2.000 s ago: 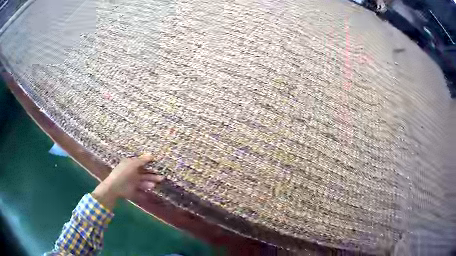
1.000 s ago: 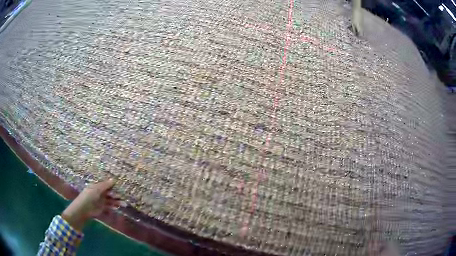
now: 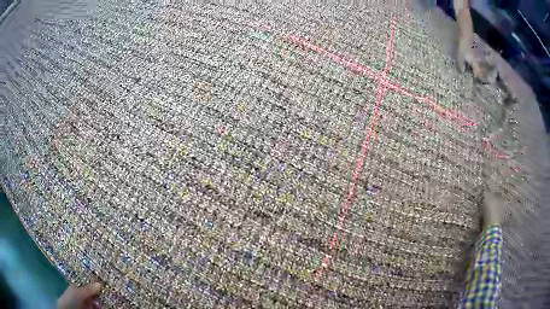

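Observation:
The beige-brown tweed fabric (image 3: 241, 169), ribbed and flecked with several colours, covers most of the view. My left hand (image 3: 81, 296) is at the fabric's edge at the bottom left, cut off by the picture's edge. Its thumb side touches the cloth; its fingers are hidden, so its grip cannot be told. My right hand (image 3: 493, 208), with a checked sleeve below it, reaches up over the cloth at the right. It is blurred and its fingers cannot be made out.
Bright red lines (image 3: 384, 81) form a cross on the cloth at the upper right. Another person's arm (image 3: 465, 30) reaches in from the top right, its hand at the cloth. Green floor (image 3: 27, 253) shows at the lower left. Dark items are at the top right.
My left hand has moved down in the view, largely out of frame. My right arm has come in at the right. The other person's hand shows more, and the red cross is clearer.

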